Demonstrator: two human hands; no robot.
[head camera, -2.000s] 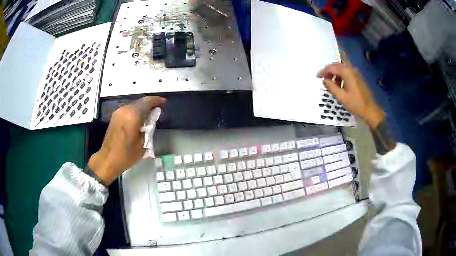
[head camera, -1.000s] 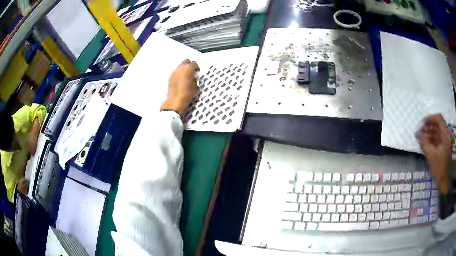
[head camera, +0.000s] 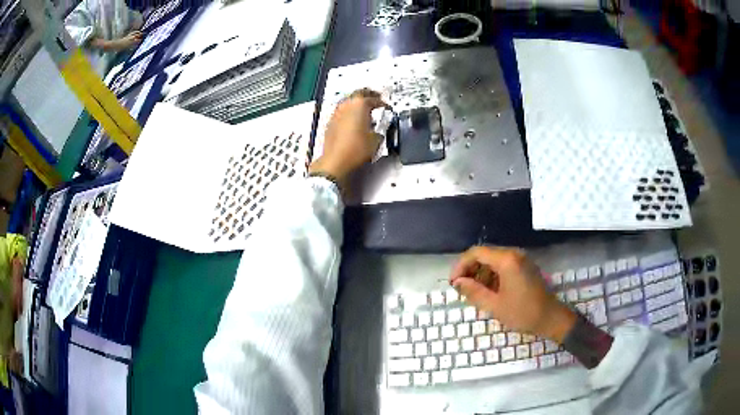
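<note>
My left hand (head camera: 352, 136) is over the metal plate (head camera: 487, 154), at the left side of the black fixture (head camera: 421, 136). It holds a crumpled white cloth (head camera: 380, 130) against or close to the fixture's left block. My right hand (head camera: 507, 288) is above the keyboard (head camera: 454, 340), thumb and forefinger pinched together; a tiny thin piece may show at the fingertips, too small to tell. The left tray (head camera: 261, 182) bears slanted rows of small dark parts. The right tray (head camera: 600, 162) has mostly bare pockets and several dark parts at its lower right.
Stacked trays (head camera: 243, 77) stand at the upper left. A pale ring (head camera: 458, 28) lies behind the plate. Dark blue cases (head camera: 122, 275) and a yellow post (head camera: 101, 101) are at the left. More dark parts (head camera: 703, 304) show at the right edge. Other people's arms (head camera: 114, 40) show at the far left.
My left hand has moved right from the left tray to the fixture. My right hand has moved from the right tray to above the keyboard. The view has shifted.
</note>
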